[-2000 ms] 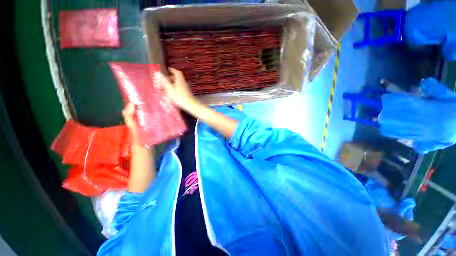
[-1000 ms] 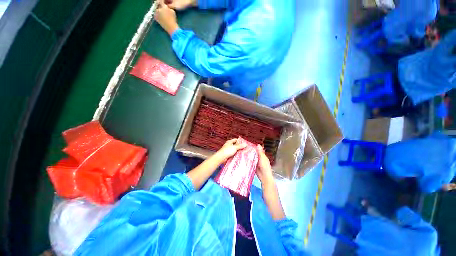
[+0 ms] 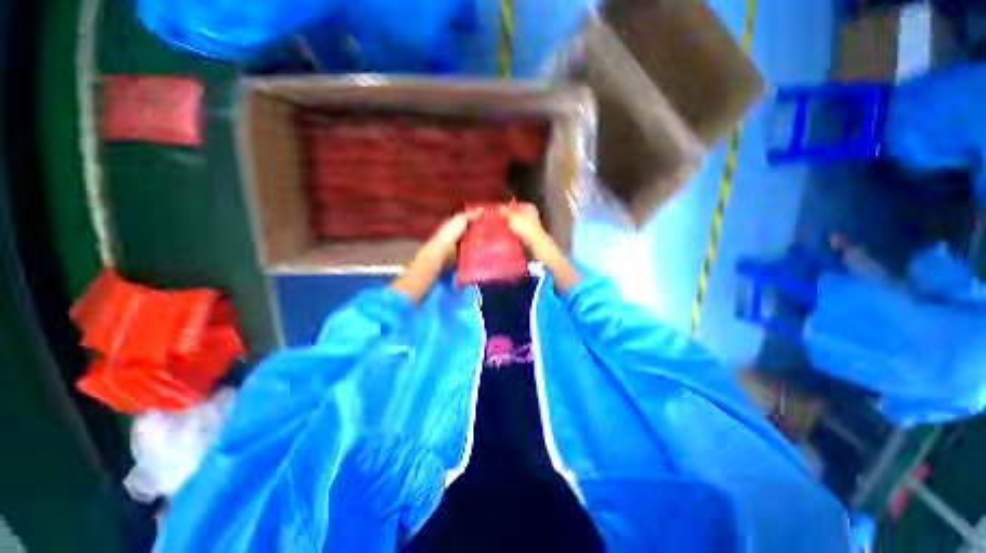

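A red bubble bag [image 3: 493,251] is held in front of my chest, at the near rim of the packing carton [image 3: 378,267]. My left hand [image 3: 441,244] grips its left upper edge and my right hand [image 3: 530,229] grips its right upper edge. Both hands are bare and somewhat blurred. The carton is open and filled with rows of packed red bags [image 3: 400,178]; a dark gap [image 3: 527,178] shows at its right end. Whether the held bag touches the carton, I cannot tell.
One red bag [image 3: 152,109] lies on the green bench [image 3: 178,232]. A pile of orange-red bags [image 3: 157,340] and a crumpled clear plastic bag [image 3: 173,445] are at left. Open spare cartons [image 3: 692,76] stand right of the full one. A person's blue sleeve [image 3: 249,22] is beyond it.
The held bag has stayed in both hands and now appears shorter and more upright at the carton's near rim. The view has rotated, and the neighbouring person shows only at the top edge.
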